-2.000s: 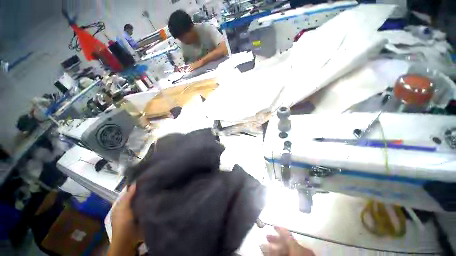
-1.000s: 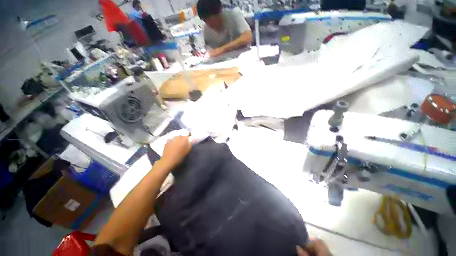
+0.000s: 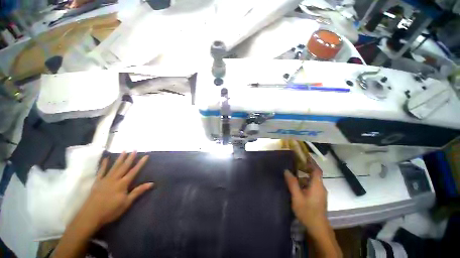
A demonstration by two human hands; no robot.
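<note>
A dark garment panel [image 3: 202, 201] lies flat on the machine table, with pale chalk-like lines on it. Its straight top edge is at the lit needle area of the white sewing machine [image 3: 282, 111]; glare hides the exact contact with the presser foot [image 3: 239, 147]. My left hand [image 3: 121, 186] rests flat on the panel's upper left corner, fingers spread. My right hand [image 3: 306, 194] is at the panel's right edge, thumb on the cloth and the other fingers beyond the edge, holding it.
Yellow-handled scissors [image 3: 298, 151] and a black-handled tool [image 3: 350, 174] lie right of the needle. Pens [image 3: 312, 87] and an orange-red jar [image 3: 324, 44] are on and behind the machine. A white curved piece [image 3: 78, 93] lies on dark cut pieces [image 3: 45, 143] at left.
The dark panel, earlier bunched and then held left of the machine, now lies flat at the needle area. My left hand has moved onto its corner. The view has turned down toward the machine.
</note>
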